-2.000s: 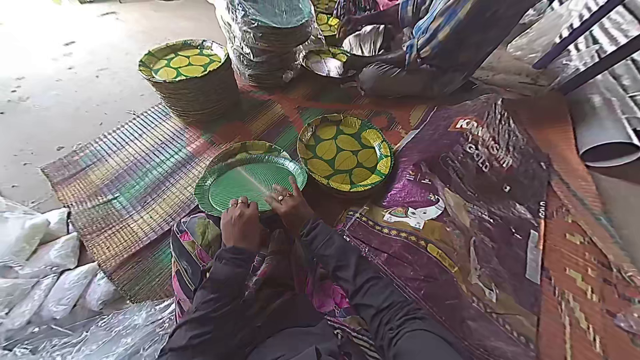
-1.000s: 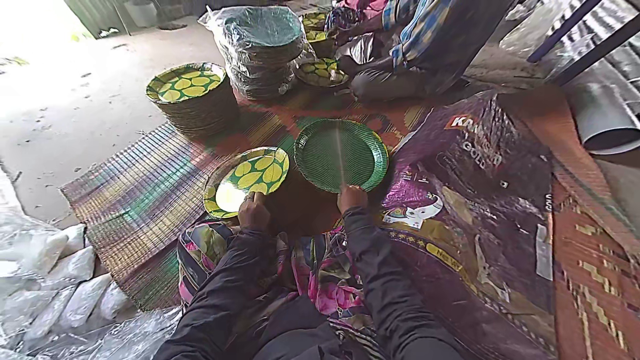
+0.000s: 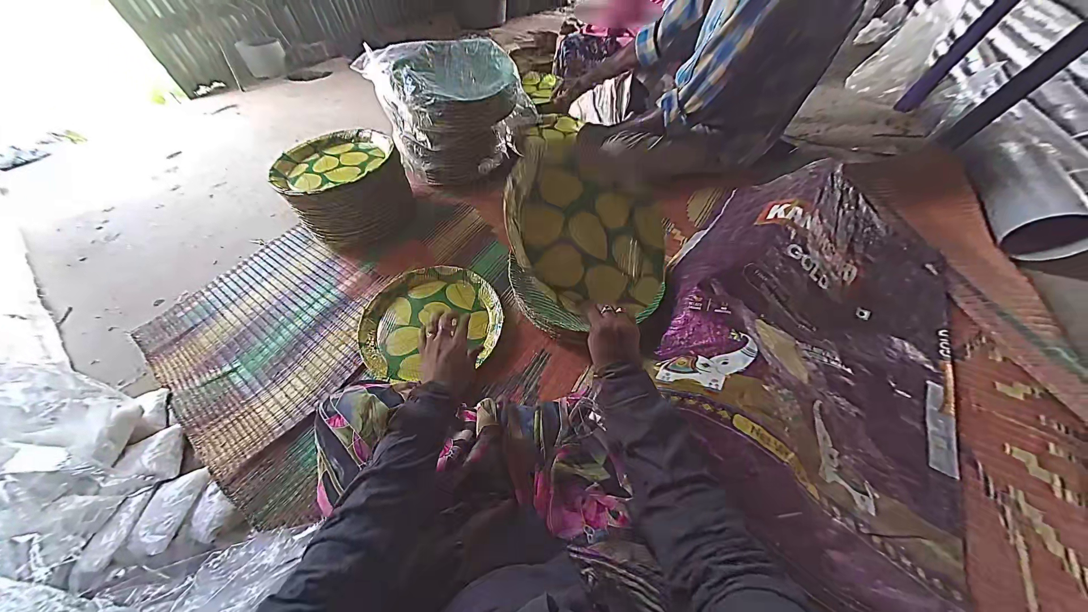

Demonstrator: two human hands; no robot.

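My left hand [image 3: 448, 347] rests with spread fingers on a round yellow-and-green leaf-patterned plate [image 3: 406, 313], which lies before my lap. At its right, my right hand [image 3: 614, 333] grips the near edge of a blurred leaf-patterned plate [image 3: 582, 229], tilted up over a plate with a green rim [image 3: 544, 297]. Whether the left fingers grip anything is unclear. Farther off to the left stands a tall stack of the same plates [image 3: 344, 191].
A plastic-wrapped plate stack [image 3: 450, 110] stands behind. A seated person in a checked sleeve [image 3: 693, 42] works at the far side. A purple printed sack [image 3: 816, 340] lies at right, white packets [image 3: 161, 501] at left, a grey pipe [image 3: 1033, 204] at far right.
The right-hand plate, earlier showing its plain green side, now shows the leaf pattern and is raised at its far edge. My left hand has moved from the left plate's near edge onto its face.
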